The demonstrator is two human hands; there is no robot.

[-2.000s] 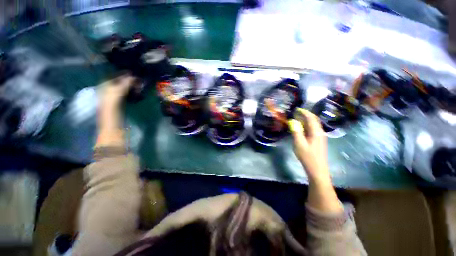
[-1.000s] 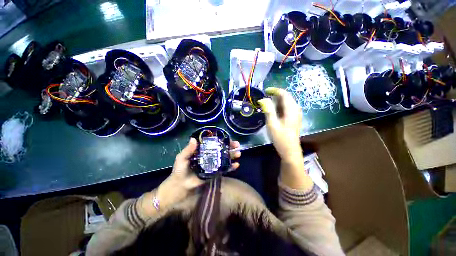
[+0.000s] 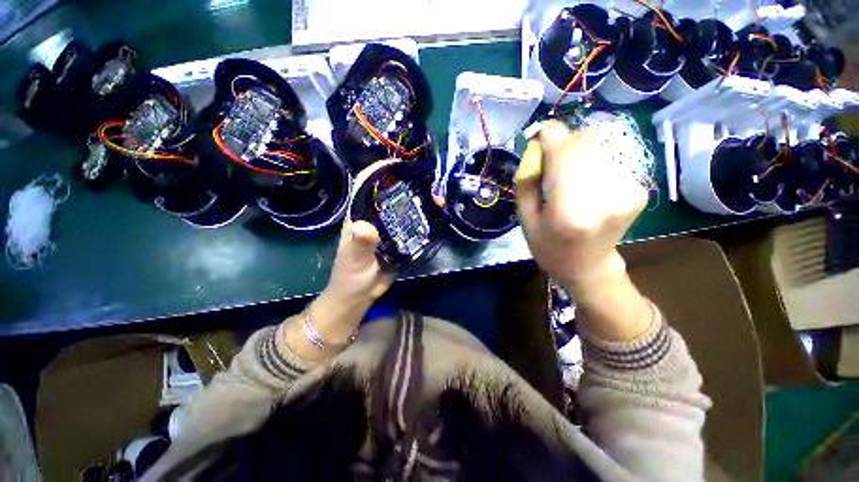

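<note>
My left hand holds a black front shell by its rim, tilted, with its circuit board facing up. The shell is beside an open camera housing standing on the bench, with its white bracket behind it. A thin red lead rises from the housing. My right hand is closed just right of the housing, with yellow at the fingertips. Orange wire leads run from the housing towards it. A small pale piece shows at its fingertips; the grip itself is mostly hidden.
Black-topped units with boards stand in a row at left. Open housings with loose wires stand in rows at right. White tangled strands lie at far left and behind my right hand. A white sheet lies beyond. Cartons are below the bench edge.
My left hand has brought the shell up beside the housing and tilted it. My right hand has moved right and up, its fingers now closed. Orange leads no longer stand up from the housing.
</note>
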